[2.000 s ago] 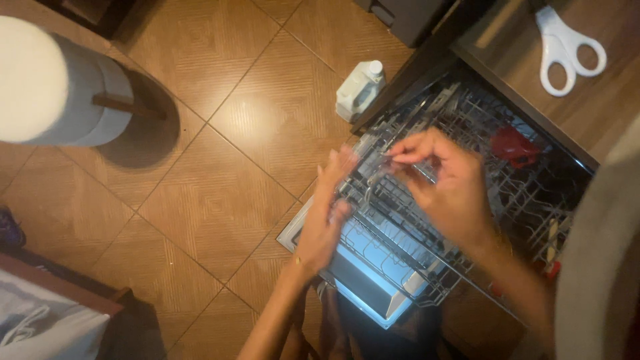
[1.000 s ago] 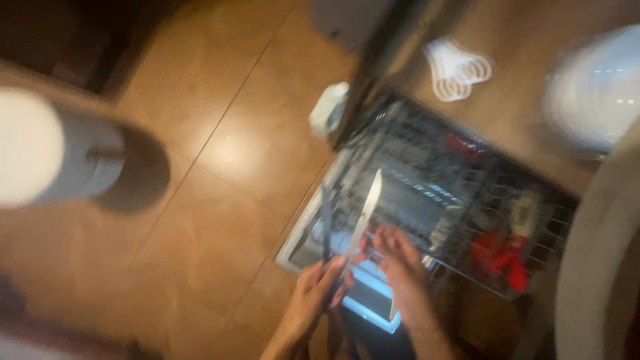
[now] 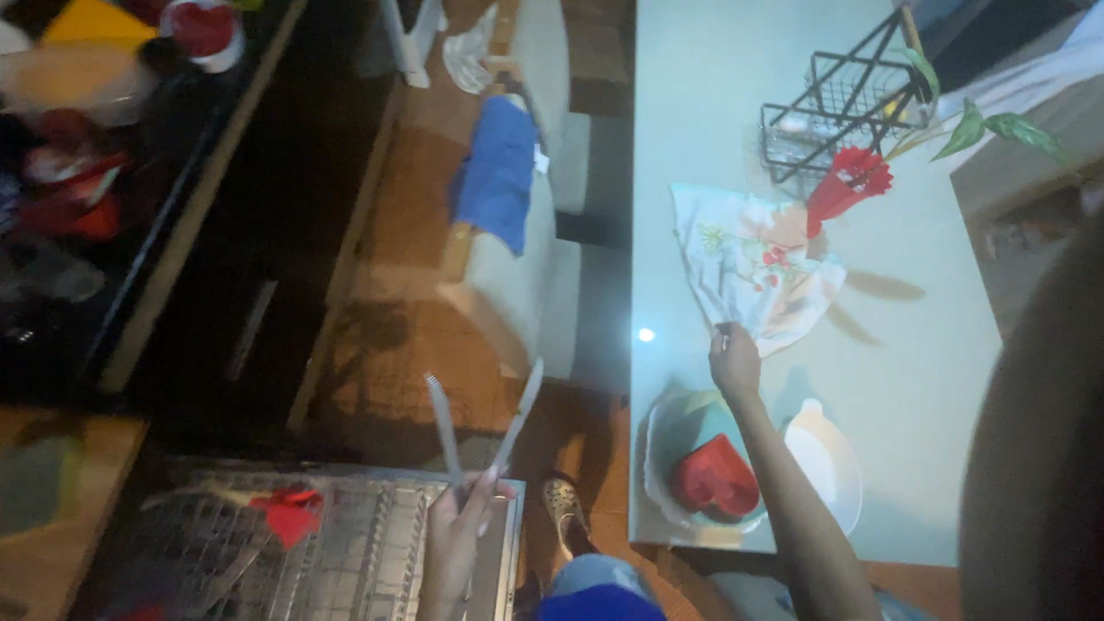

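Note:
My left hand [image 3: 461, 522] holds two table knives, their blades pointing up and apart; the serrated one [image 3: 442, 423] is on the left and the other [image 3: 520, 414] on the right. It is over the edge of the pulled-out dishwasher rack [image 3: 345, 552]. My right hand [image 3: 736, 358] grips the lower edge of a white cloth [image 3: 733, 250] printed with flowers, which lies on the pale table [image 3: 906, 388]. Below my right wrist, a red heart-shaped dish [image 3: 716, 479] sits in a turquoise bowl [image 3: 690, 414], beside a white dish [image 3: 828, 466].
A black wire basket [image 3: 845, 112] and a red flower-like vase [image 3: 849, 185] stand on the table's far part. A chair [image 3: 543, 216] with a blue cloth [image 3: 500, 168] is left of the table. Red items [image 3: 289, 513] lie in the rack. A cluttered dark counter [image 3: 52, 285] is at left.
The view has swung from the floor and dishwasher to the table. Both hands were together over the dishwasher; now they are apart, and my right hand has taken hold of the cloth.

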